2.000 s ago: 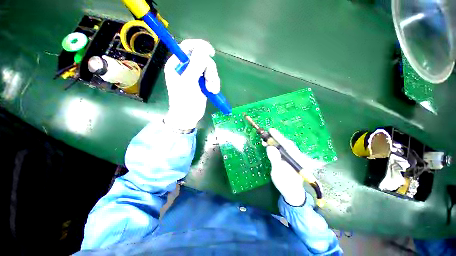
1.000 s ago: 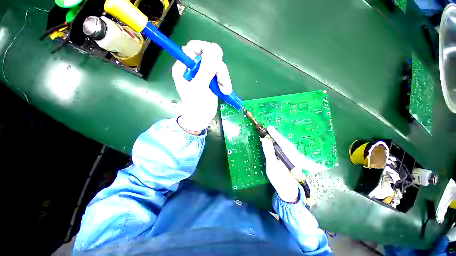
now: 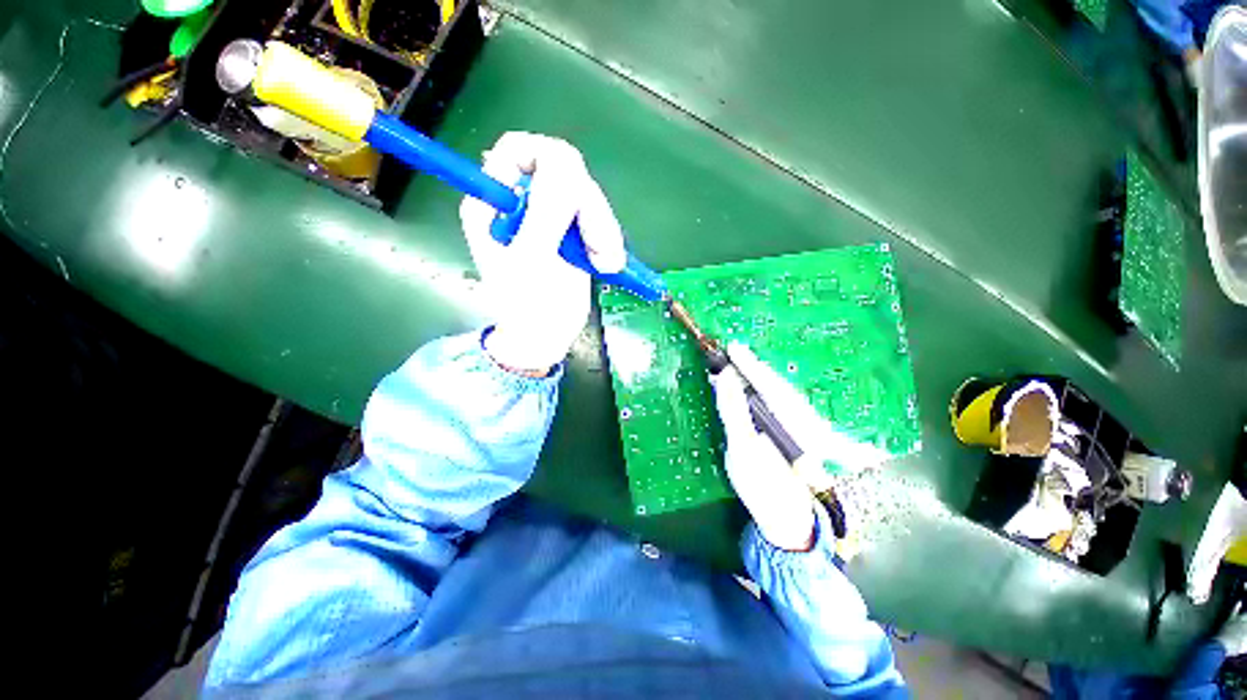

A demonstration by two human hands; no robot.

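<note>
The green circuit board (image 3: 807, 328) lies on the green mat, its side with silver dots up. My left hand (image 3: 540, 233), in a white glove, is shut on the blue desoldering pump (image 3: 431, 157) with its yellow end up and left. The pump's tip is at the board's top left part. My right hand (image 3: 766, 445), in a white glove, is shut on the soldering iron (image 3: 773, 424). The iron's brownish tip meets the board right beside the pump's tip. The exact contact point is too small to tell.
A black divided tray (image 3: 397, 137) at upper left holds a yellow ring and a bottle behind the pump. A black tray (image 3: 1005, 486) at right holds a yellow-black can (image 3: 1005, 414) and crumpled white wipes (image 3: 1050, 503). Another board (image 3: 1151, 260) and a clear hood (image 3: 1227, 157) are at far right.
The pump's tip has come down beside the iron's tip, and its yellow end has swung lower and left. The view has shifted, moving the trays in the picture. Both hands keep their tools.
</note>
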